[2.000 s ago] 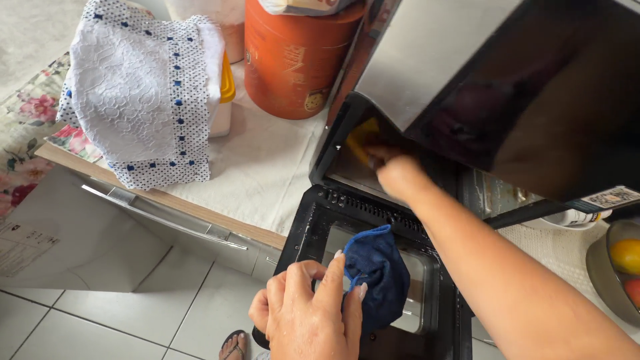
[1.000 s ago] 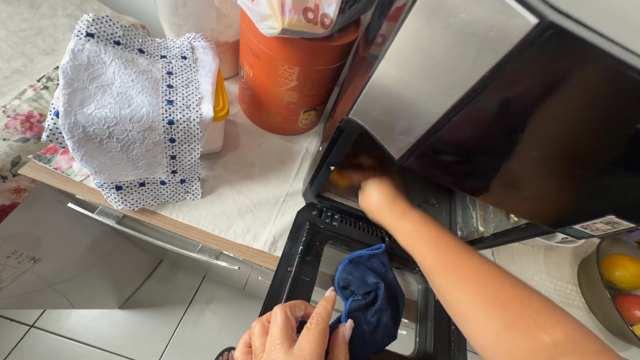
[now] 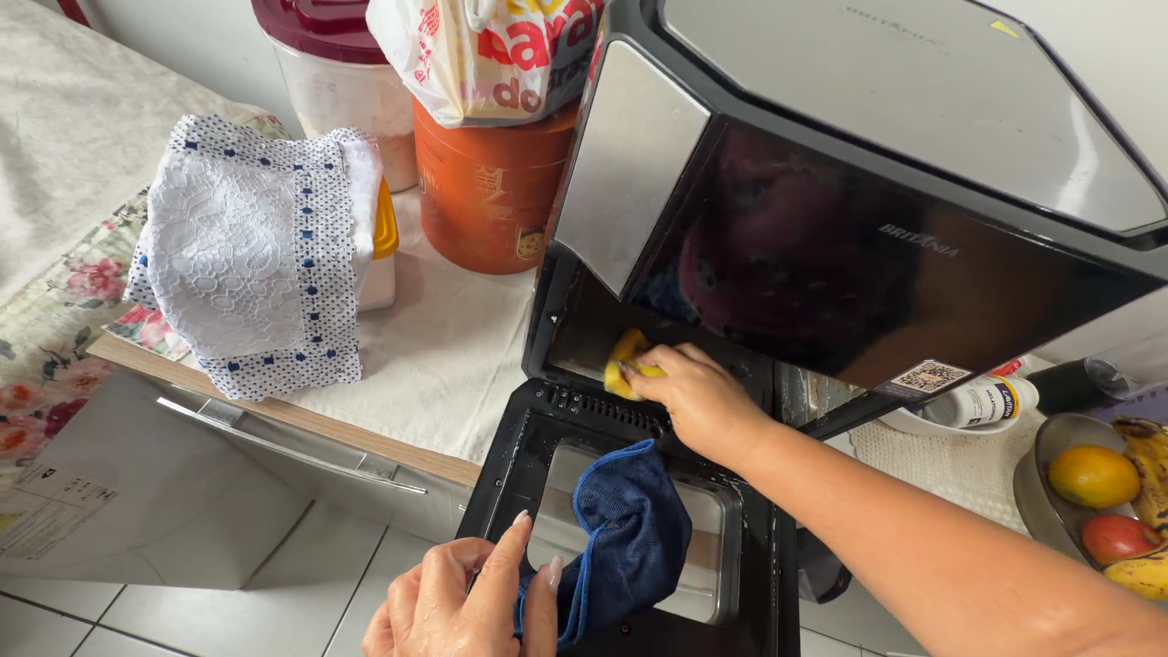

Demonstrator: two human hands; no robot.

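A black and silver Britânia countertop oven stands with its windowed door folded down. My right hand grips a yellow sponge at the left side of the oven's opening, just above the hinge edge. On the door's glass lies a crumpled navy cloth with blue edging. My left hand rests at the door's lower left, its thumb and fingers around the near end of this cloth. Part of the cavity is hidden behind the front panel and my right hand.
Left of the oven stand an orange canister under a plastic bag, a maroon-lidded container, and a lace cloth over a yellow-lidded box. A fruit bowl and a white bottle are at right. Below left is a drawer handle.
The right hand with the sponge has shifted within the oven's opening and shows more fully now. The left hand stays by the blue cloth. The view has moved to show more of the oven's top.
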